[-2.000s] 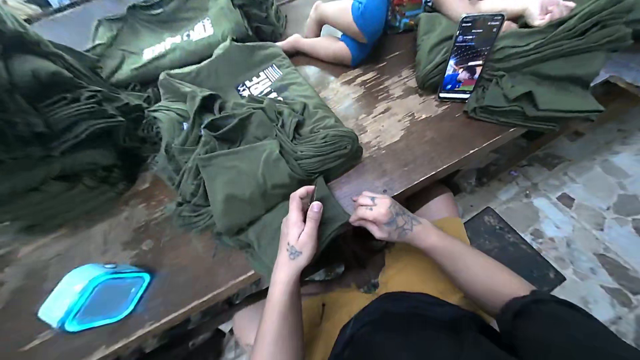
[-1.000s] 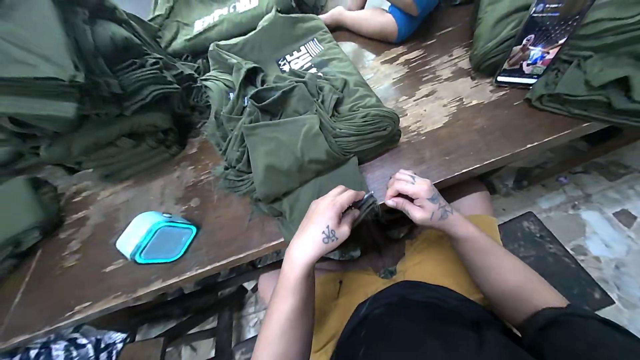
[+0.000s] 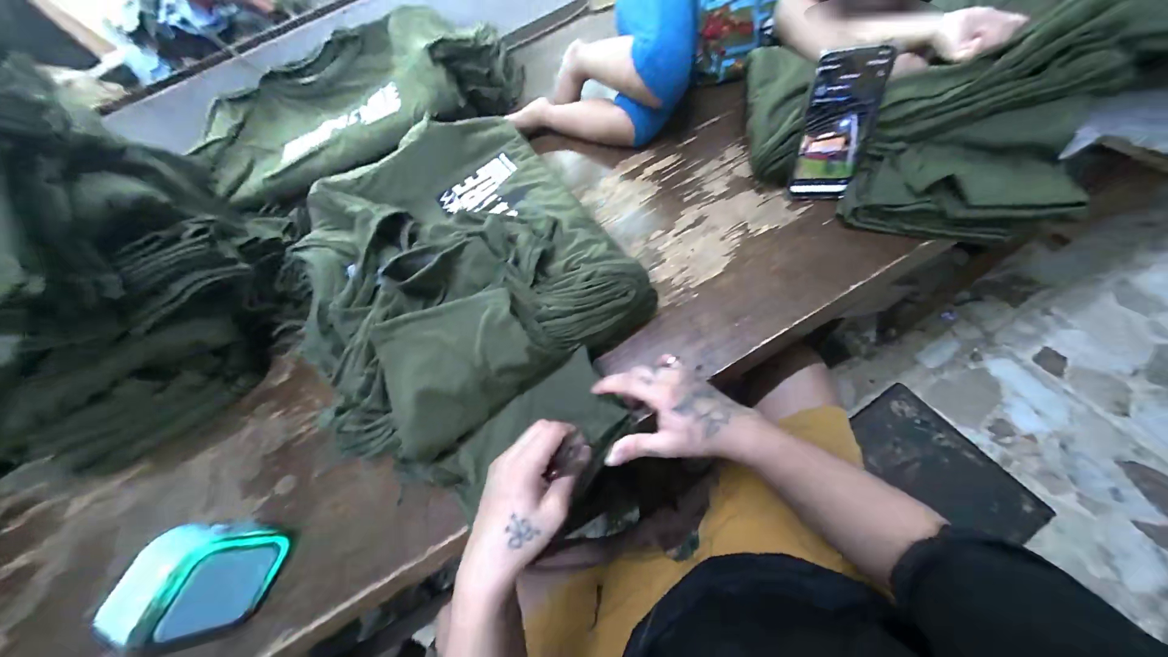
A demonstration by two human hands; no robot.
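Observation:
A pile of dark green T-shirts (image 3: 474, 265) with white print lies on the worn wooden table, and part of a green garment (image 3: 547, 411) hangs over the near edge toward my lap. My left hand (image 3: 534, 484) is at the lower edge of this cloth, its fingers curled around something small and dark that I cannot make out. Just to its right, my right hand (image 3: 675, 411) has thumb and fingers spread beside the cloth's edge, with nothing seen between them.
Stacks of green garments (image 3: 119, 301) rise at the left. A speaker with a lit turquoise rim (image 3: 219, 584) stands at the near left. Beyond are a smartphone (image 3: 839, 123) against folded green cloth (image 3: 967, 182), a person's bare legs (image 3: 593, 109) on the table, and another person's hand (image 3: 976, 32).
One second ago my hands were close together at the cloth's edge; now the fingers of my right hand have spread apart, away from my left. The view has shifted.

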